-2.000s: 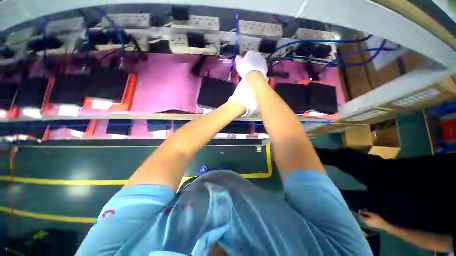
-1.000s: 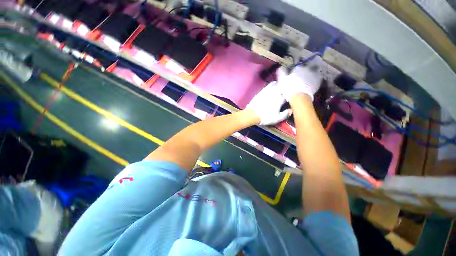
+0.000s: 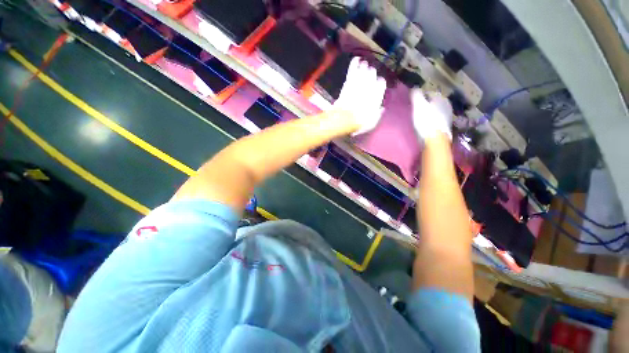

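My left hand (image 3: 362, 96), in a white glove, lies at the right edge of a dark flat unit (image 3: 336, 77), fingers stretched and a little apart. My right hand (image 3: 432, 117), also white-gloved, is over the back of the pink mat by the power strip (image 3: 458, 81). It is blurred, and what its fingers touch is hidden. Bare pink mat (image 3: 394, 127) shows between the hands. More black units with orange-red edges lie to the left (image 3: 293, 52) and to the right (image 3: 503, 217).
Blue cables (image 3: 576, 214) hang at the right end of the shelf. A lower tier with units (image 3: 265, 114) runs below the front rail. Cartons (image 3: 496, 289) stand at lower right. A person's blue sleeve (image 3: 14, 303) shows at the left edge. The green floor has yellow lines (image 3: 103, 148).
The view has turned and shifted along the rack. My hands were close together at one spot; now they are apart, the left farther left along the shelf with a dark unit beside it.
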